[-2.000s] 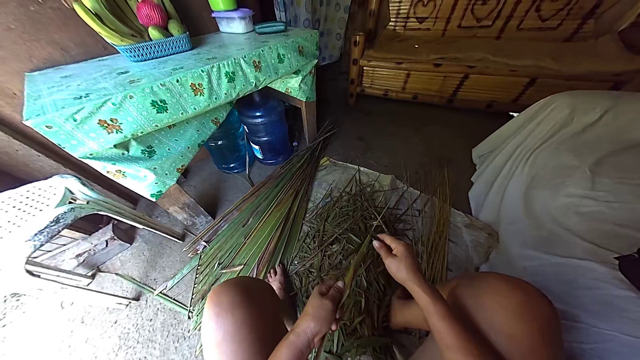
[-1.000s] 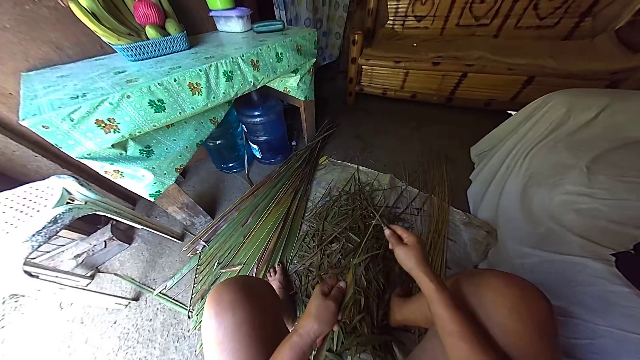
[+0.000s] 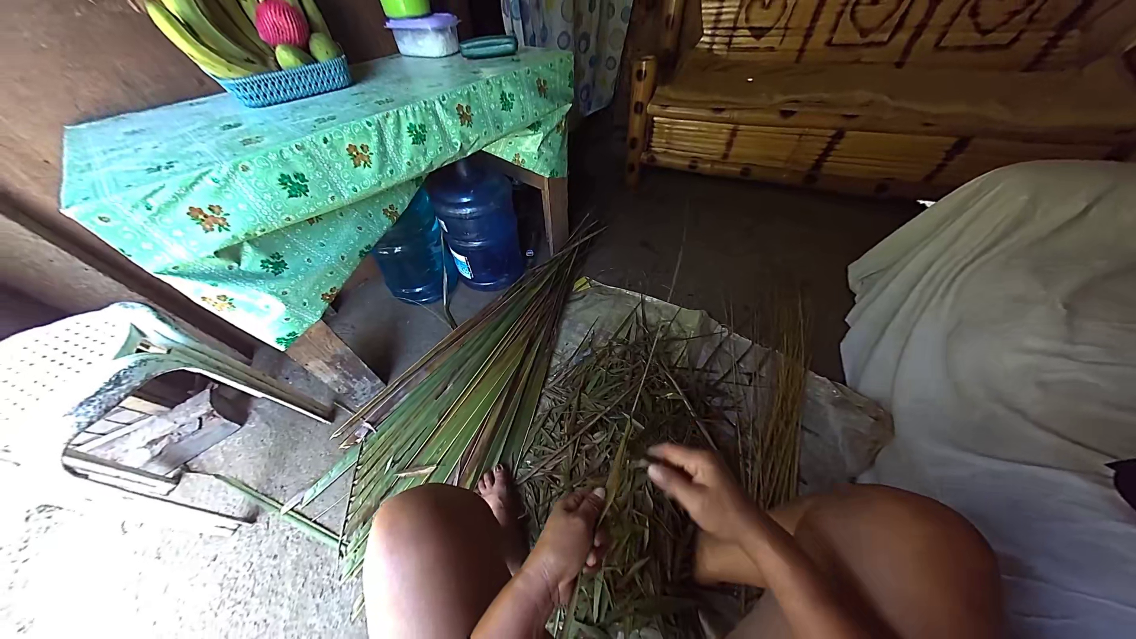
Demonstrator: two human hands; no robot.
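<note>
My left hand [image 3: 572, 537] is closed on a narrow palm leaflet [image 3: 617, 461], which rises from the fist over a heap of leaf scraps [image 3: 612, 399]. Just right of it is my right hand [image 3: 701, 488], thumb and forefinger held near each other beside the leaflet; whether something small is between them cannot be told. A sheaf of long green palm leaflets [image 3: 479, 382] lies fanned on the left, by my foot. Thin brown leaf midribs [image 3: 781, 408] lie in a bundle on the right side of the sack-like mat [image 3: 839, 426].
A table with a green flowered cloth [image 3: 355, 151] stands at upper left, blue water jugs [image 3: 479, 222] beneath. A white plastic chair [image 3: 98, 390] is at far left. A bamboo bench [image 3: 825, 115] stands at the back, and a pale draped cloth [image 3: 1003, 328] at right.
My right hand was up by the leaflet's upper part, then moved a little away to the right; now it is lower, nearer my left hand. The left hand has stayed about in place.
</note>
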